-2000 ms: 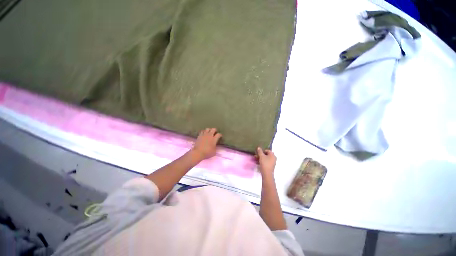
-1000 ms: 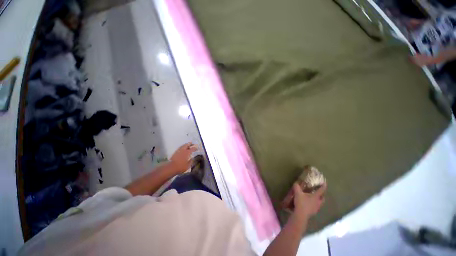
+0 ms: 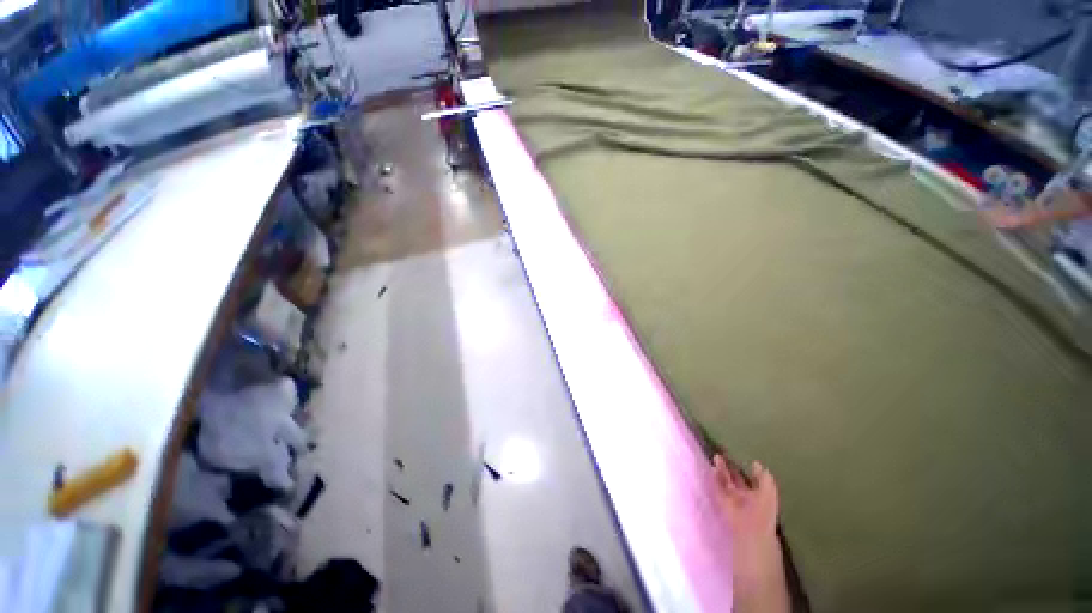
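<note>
Olive-green fabric (image 3: 838, 323) covers most of the long table, with wrinkles and a long fold toward its far part. A pink strip (image 3: 689, 479) shows along the near table edge beside the cloth. My right hand (image 3: 751, 509) is low in the view at the near fabric edge, over the border of cloth and pink strip. Its fingers are slightly apart and bent; whether they pinch the edge is unclear. My left hand is not in view. Another person's hand (image 3: 1015, 218) is at the far side of the cloth.
A tiled aisle (image 3: 419, 359) with dark scraps runs along the left of the table. Heaped offcuts (image 3: 246, 419) lie under a neighbouring white table (image 3: 144, 299), which bears a yellow item (image 3: 93, 483). Rolls (image 3: 180, 90) stand at the back left. A shoe (image 3: 584, 563) shows below.
The view has swung along the table toward its far end. The brown block that my right hand held is out of view. My left hand has left the picture.
</note>
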